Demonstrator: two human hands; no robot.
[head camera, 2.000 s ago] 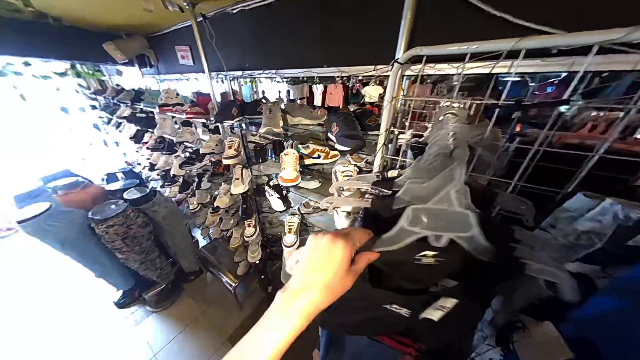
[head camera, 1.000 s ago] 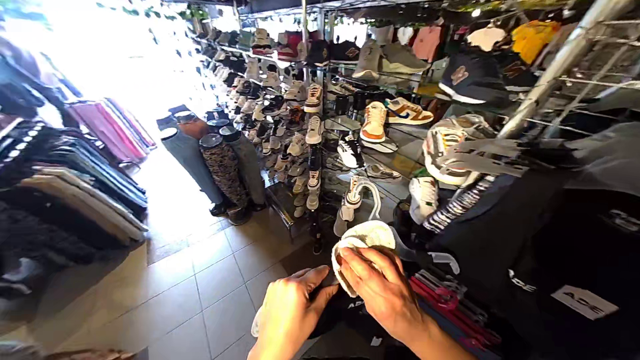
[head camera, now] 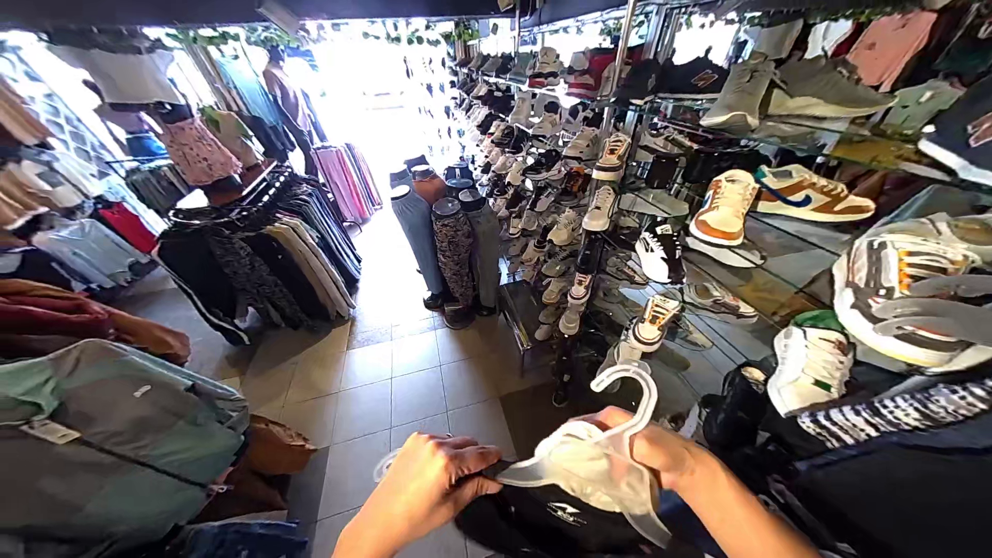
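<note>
At the bottom centre, a black garment (head camera: 542, 515) with a small white logo hangs below a translucent plastic hanger (head camera: 629, 457), whose hook points up. My left hand (head camera: 438, 484) pinches the dark fabric at the hanger's left arm. Behind the hanger's neck, my right hand (head camera: 659, 453) is closed around a bunched cream-white cloth (head camera: 581, 465) and the hanger; its fingertips are partly hidden. Part of another clear hanger hook (head camera: 384, 465) shows left of my left hand.
Glass shelves of shoes (head camera: 728, 209) run along the right, dark clothes (head camera: 899, 496) at the lower right. Leg mannequins in trousers (head camera: 453, 240) stand on the tiled floor (head camera: 372, 387). A round rack of trousers (head camera: 263, 263) and a grey-green jacket (head camera: 132, 442) are at left.
The view has swung left. Two seconds ago one hand reached to black shirts on the rack; now both hands are at a hanger with a black garment. My hands have moved apart since one second ago.
</note>
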